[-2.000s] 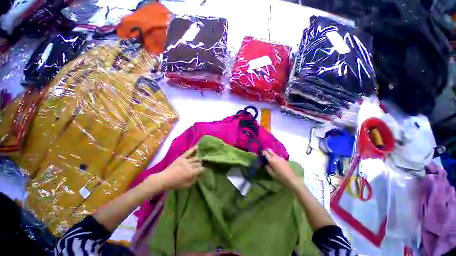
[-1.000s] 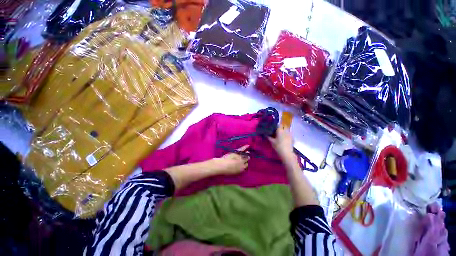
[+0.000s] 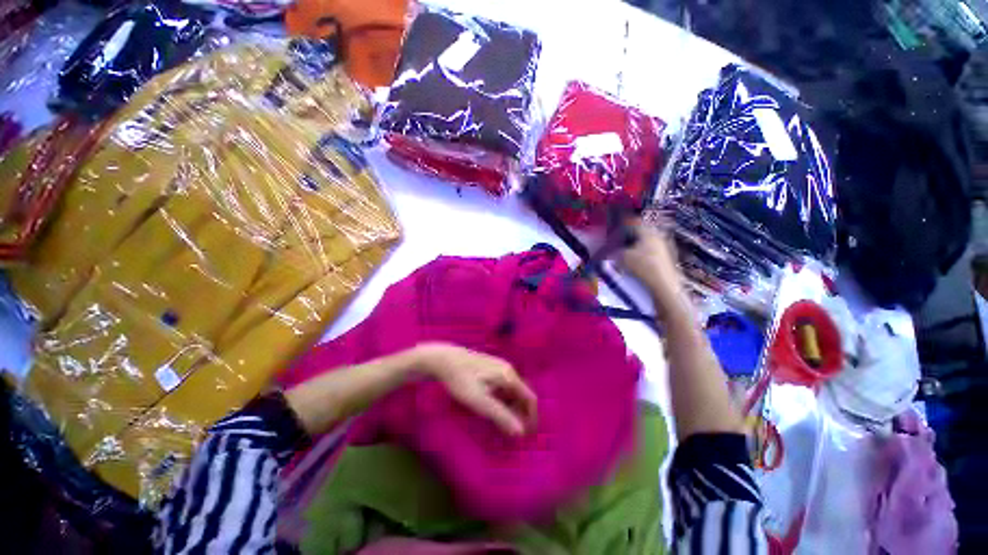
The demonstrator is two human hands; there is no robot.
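A magenta blazer (image 3: 466, 314) lies bunched in front of me, its lower part blurred, on top of an olive green blazer (image 3: 374, 488). My left hand (image 3: 484, 388) is over the magenta cloth with its fingers curled loosely; nothing shows in it. My right hand (image 3: 641, 252) is raised at the upper right of the blazer and grips a black clothes hanger (image 3: 580, 244), which is blurred. More dark hanger parts lie at the magenta collar.
Bagged mustard blazers (image 3: 195, 249) lie at left. Folded bagged garments (image 3: 466, 81) in brown, red (image 3: 596, 152) and black (image 3: 758, 163) stand at the far side. At right are a red roll (image 3: 808, 339), a blue lump (image 3: 733, 343), scissors (image 3: 769, 444) and pink cloth (image 3: 910, 488).
My right hand has moved up and away from the magenta blazer with a hanger. My left hand has lowered a little. The magenta cloth now reaches further down over the green blazer.
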